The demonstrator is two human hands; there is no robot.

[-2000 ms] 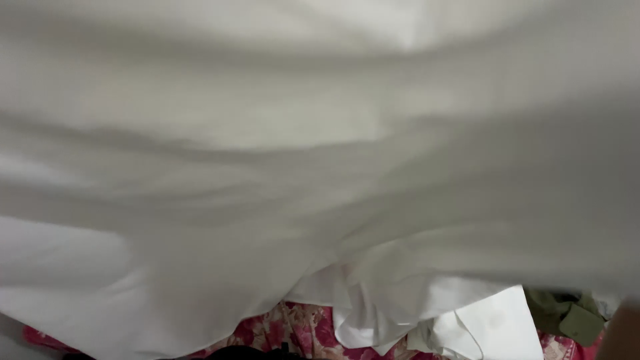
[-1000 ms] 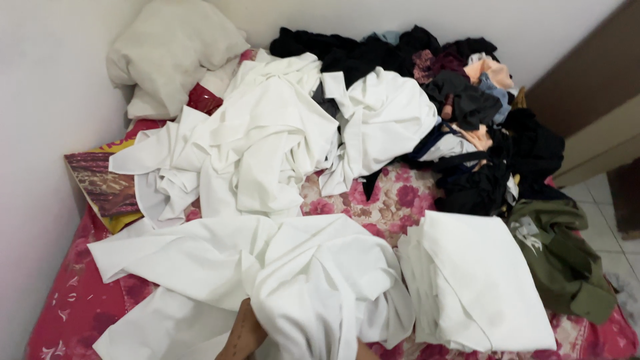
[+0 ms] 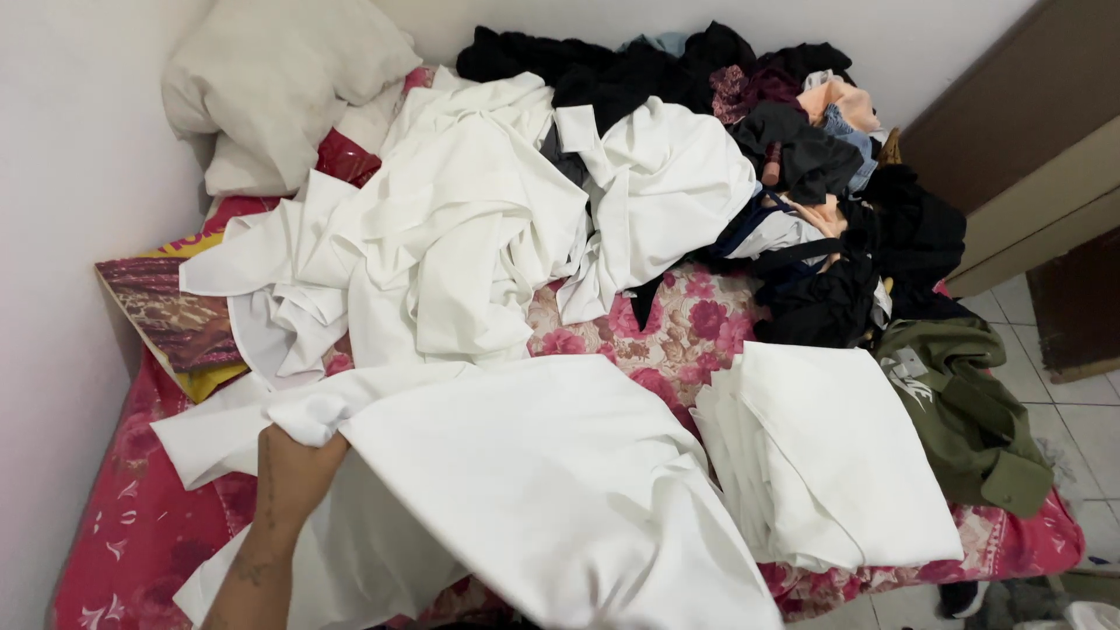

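Observation:
My left hand is closed around a bunched edge of a large white cloth and holds it up at the lower left. The cloth spreads to the right and drops past the bottom of the view. I cannot see my right hand; the cloth may cover it. Right of the held cloth lies a stack of folded white cloths. Loose white cloths are heaped behind, with another crumpled white cloth beside them. All lie on a floral bedspread.
Dark and mixed clothes pile up at the back right, and an olive green Nike garment lies at the right edge. A pale pillow leans in the back left corner, above a printed bag. Tiled floor shows at the right.
The white cloth that filled the view two seconds ago is down over the bed. One second ago it was gathered around my hands; now my left hand holds one edge out to the left.

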